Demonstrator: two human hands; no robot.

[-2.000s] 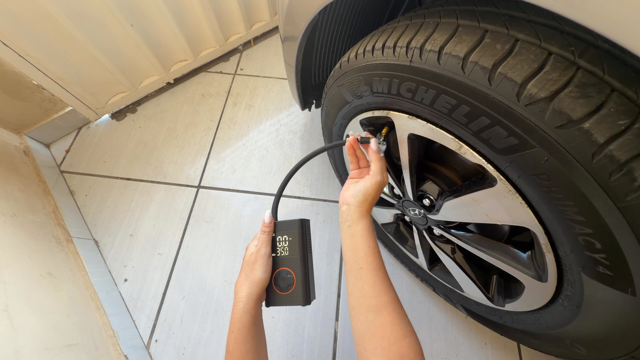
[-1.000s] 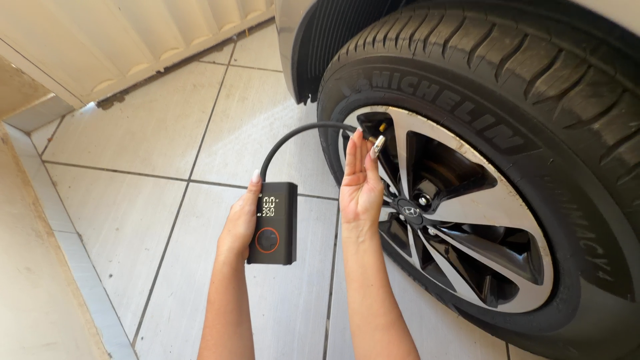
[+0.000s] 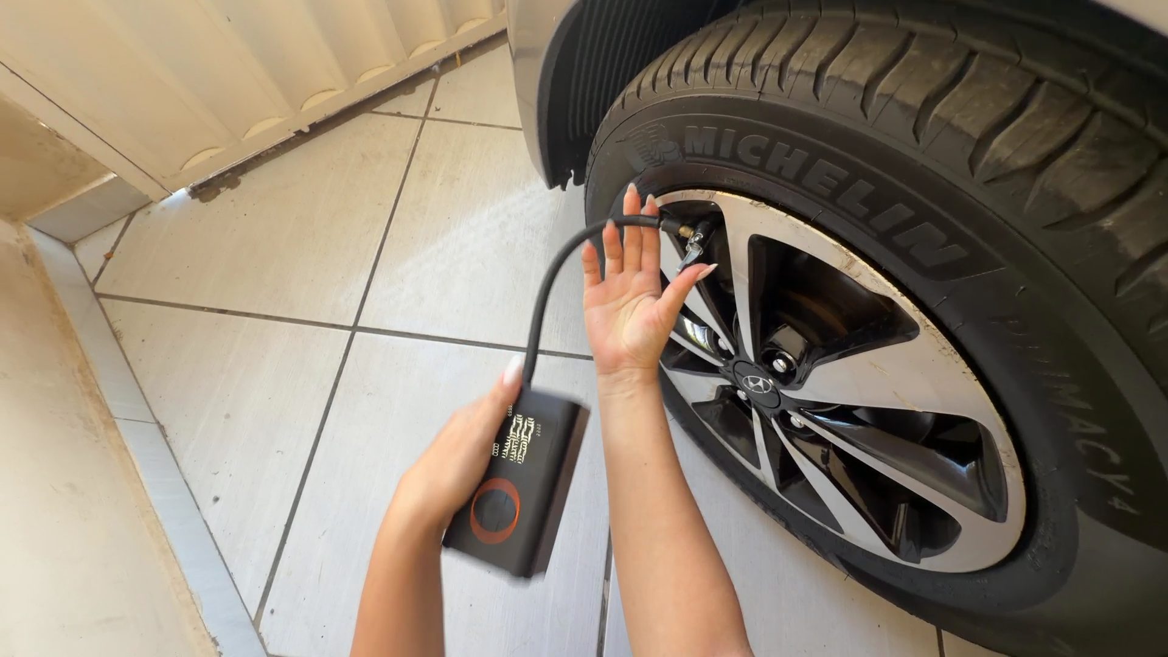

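My left hand (image 3: 470, 447) holds a black portable tire inflator (image 3: 520, 493) with a lit display and an orange ring, its thumb near the hose end. A black rubber hose (image 3: 547, 278) curves up from the inflator and passes by the fingers of my right hand (image 3: 630, 292). That hand is palm up, fingers spread, the thumb just below the metal lever chuck (image 3: 693, 246) at the wheel's valve area. Whether its fingers touch the hose is unclear. The chuck sits by the rim of the alloy wheel (image 3: 849, 365), inside the Michelin tire (image 3: 821, 182).
The car's fender edge (image 3: 538, 100) overhangs the tire. A cream corrugated metal gate (image 3: 228, 73) stands at the upper left, and a wall with a tiled baseboard (image 3: 155, 474) runs down the left. Pale floor tiles (image 3: 265, 228) with dark joints lie beneath.
My right hand's fingers have opened out and come off the chuck, which shows more plainly. The inflator in my left hand has tilted.
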